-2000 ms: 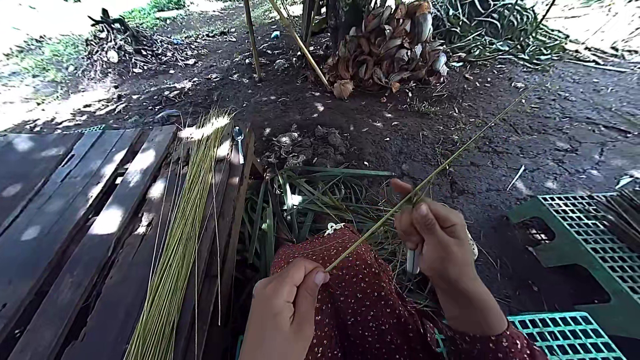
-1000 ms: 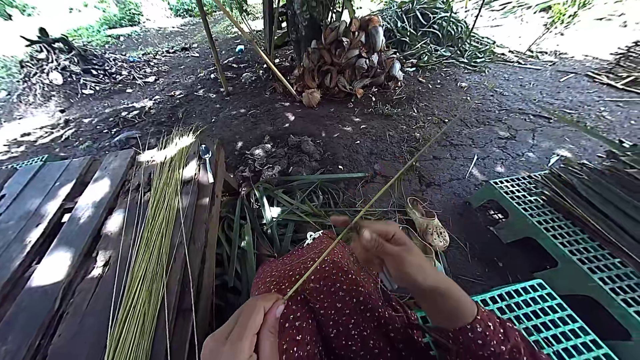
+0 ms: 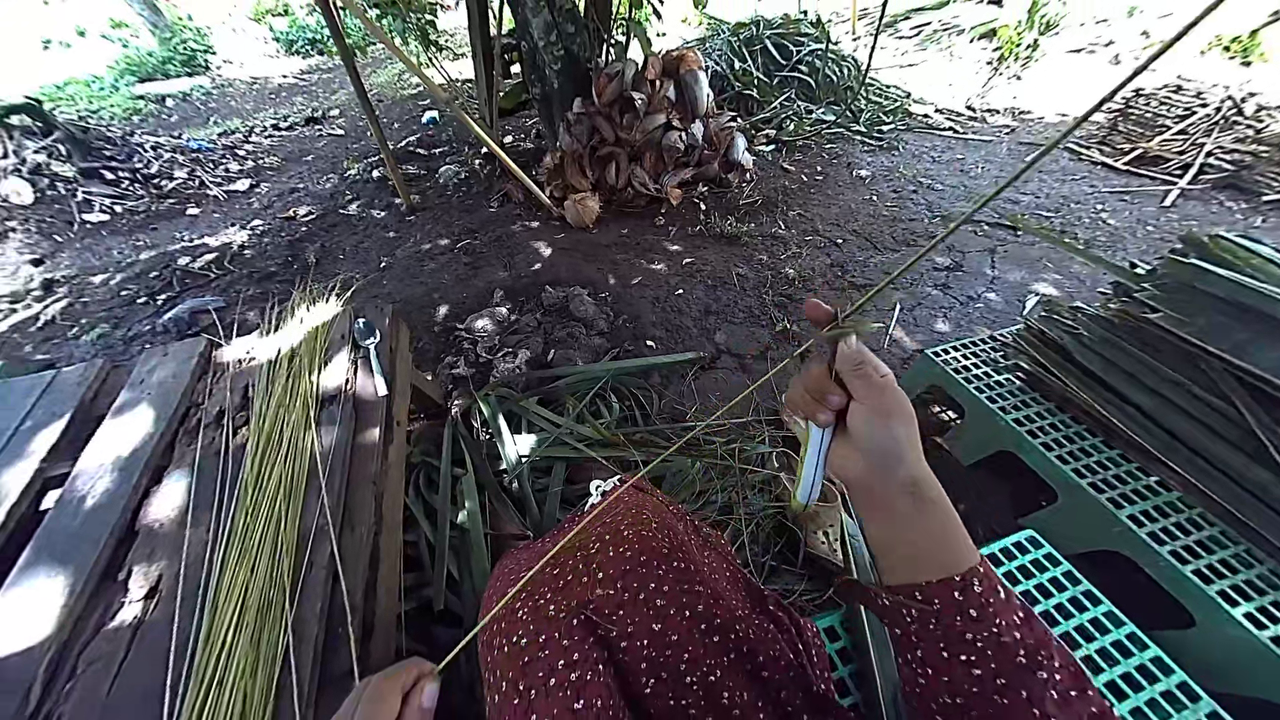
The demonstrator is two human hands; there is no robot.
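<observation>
My left hand [image 3: 392,692], at the bottom edge, pinches one end of a thin green palm-leaf midrib [image 3: 690,437]. The midrib runs up to the right across my lap, past my right hand [image 3: 850,400] and on toward the top right. My right hand is closed around a white and blue handle [image 3: 813,465], probably a knife's, with its thumb up against the midrib. The blade is mostly hidden behind the fingers and the strip. A bundle of similar green midribs [image 3: 262,500] lies on the wooden slats at the left, with a metal spoon [image 3: 370,352] beside it.
Slatted wooden boards [image 3: 110,480] are at the left. Cut green leaf strips [image 3: 560,440] lie on the ground before my knee. Green plastic crates [image 3: 1060,440] stand at the right, one under a stack of long dark leaves [image 3: 1170,370]. Husks [image 3: 640,140] are heaped by a tree trunk.
My hands have moved farther apart along the midrib, the left one down toward the bottom edge. The handle in my right hand shows more plainly than one second ago.
</observation>
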